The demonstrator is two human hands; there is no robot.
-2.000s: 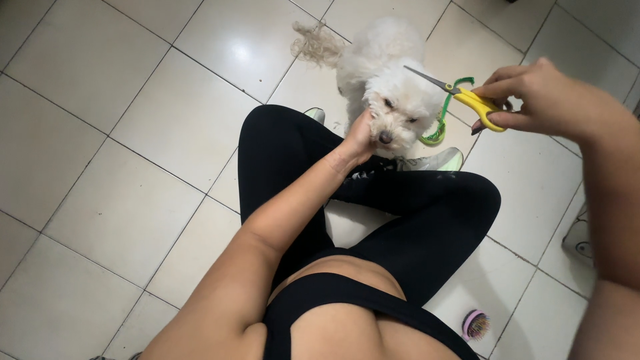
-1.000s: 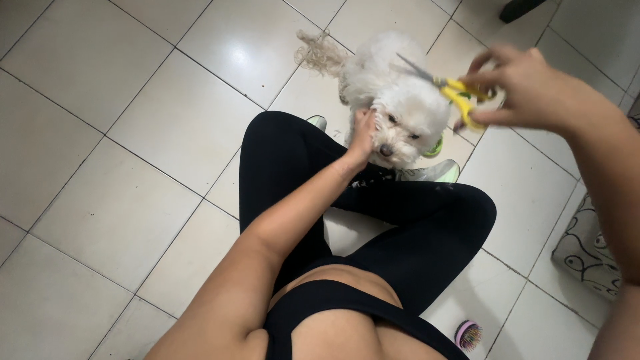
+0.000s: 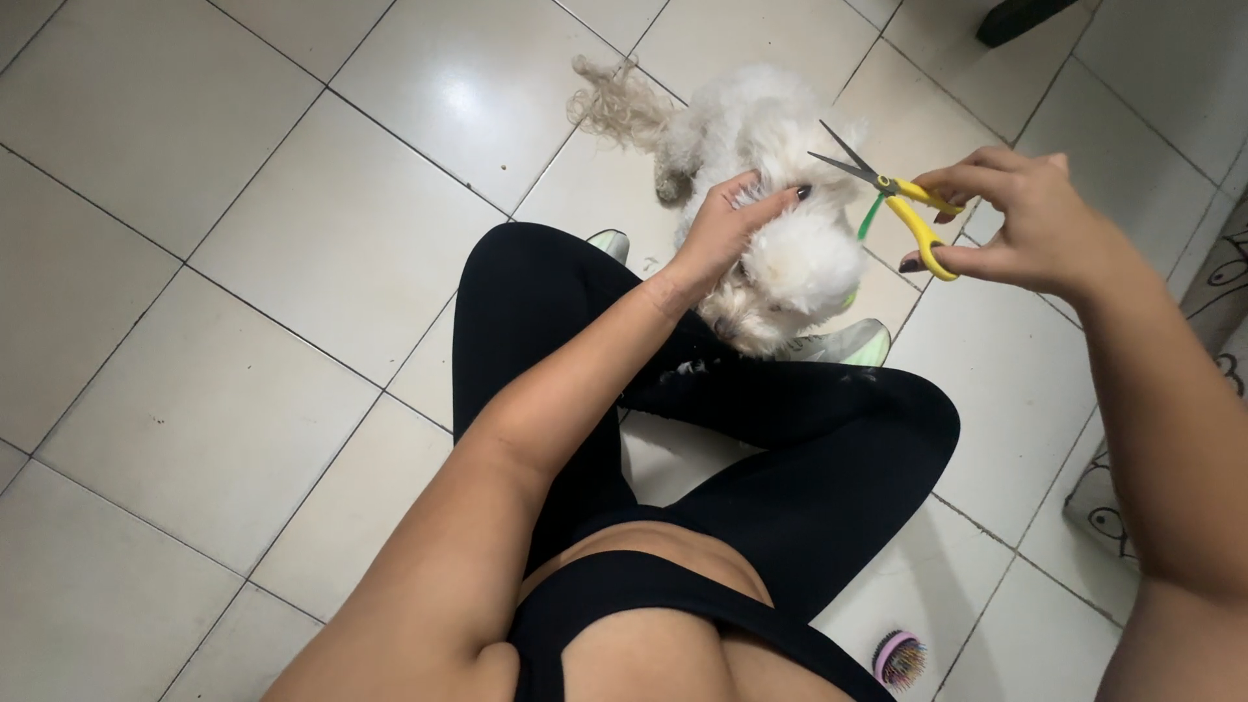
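Note:
A fluffy white dog (image 3: 804, 258) is between my crossed legs and beyond them, its head lowered toward my shins. My left hand (image 3: 726, 229) grips fur at the back of its neck, thumb and fingers around a tuft. In my right hand (image 3: 1014, 219) are scissors with yellow handles (image 3: 916, 219), their blades parted and pointing left over the dog's back. A green strap (image 3: 871, 216) shows beside the dog, under the scissors. The dog's long, tan, curly-haired tail (image 3: 619, 102) lies on the floor.
A round pink hairbrush (image 3: 899, 660) lies bristles up on the tiled floor (image 3: 292, 234), right of my body. White tufts of hair (image 3: 692, 368) cling to my black leggings. A patterned object (image 3: 1107, 507) stands at the right edge, and a dark furniture leg (image 3: 1024, 18) at the top right.
My left hand has moved from the side of the dog's face to the back of its neck. The dog's face has turned downward. The scissors' blades are spread wider than in the earliest frame.

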